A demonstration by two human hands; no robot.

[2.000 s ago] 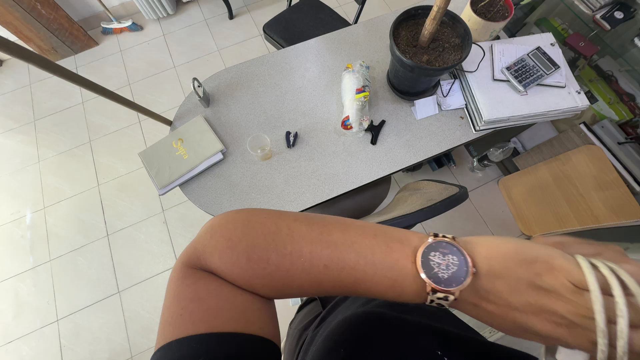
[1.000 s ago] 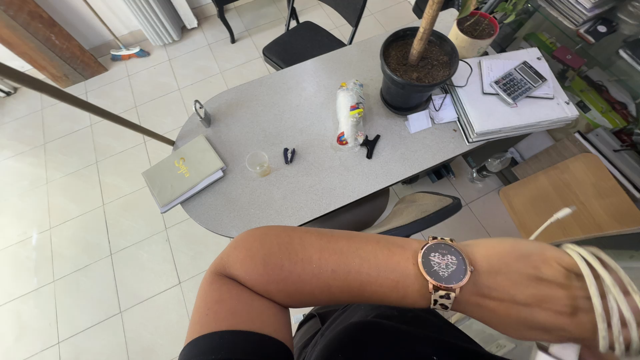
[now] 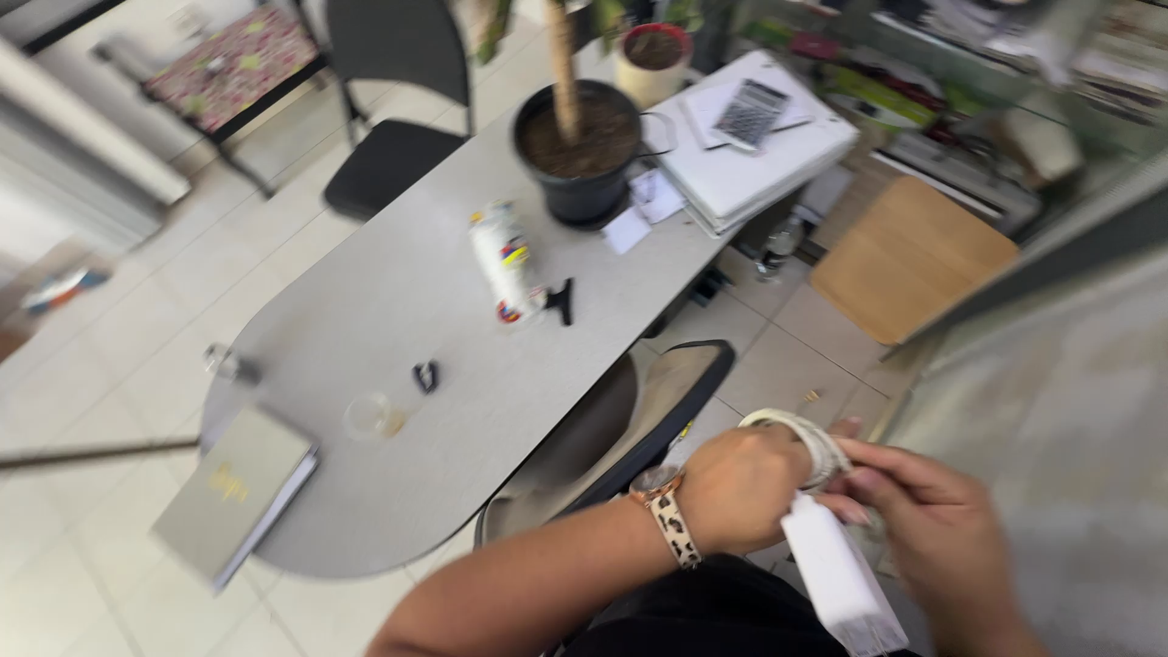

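A white cable (image 3: 808, 443) lies in several loops around my left hand (image 3: 753, 488), which wears a wristwatch with a spotted strap (image 3: 671, 516). My right hand (image 3: 940, 520) pinches the coil beside the left fingers. Just below the two hands is a white power adapter (image 3: 839, 575) with its prongs pointing down; whether the fingers hold it or it hangs cannot be told. The left palm is hidden.
On the grey table (image 3: 365, 319) are a notebook (image 3: 237, 493), a clear cup (image 3: 370, 415), a plastic-wrapped package (image 3: 505, 260), a black clip (image 3: 563, 301), a potted plant (image 3: 584, 146) and binders (image 3: 757, 146). A chair (image 3: 611, 438) stands against the near edge.
The left hand with the cable coil has come in from the right edge. My right hand and the adapter now show clearly. The view has turned and shifted.
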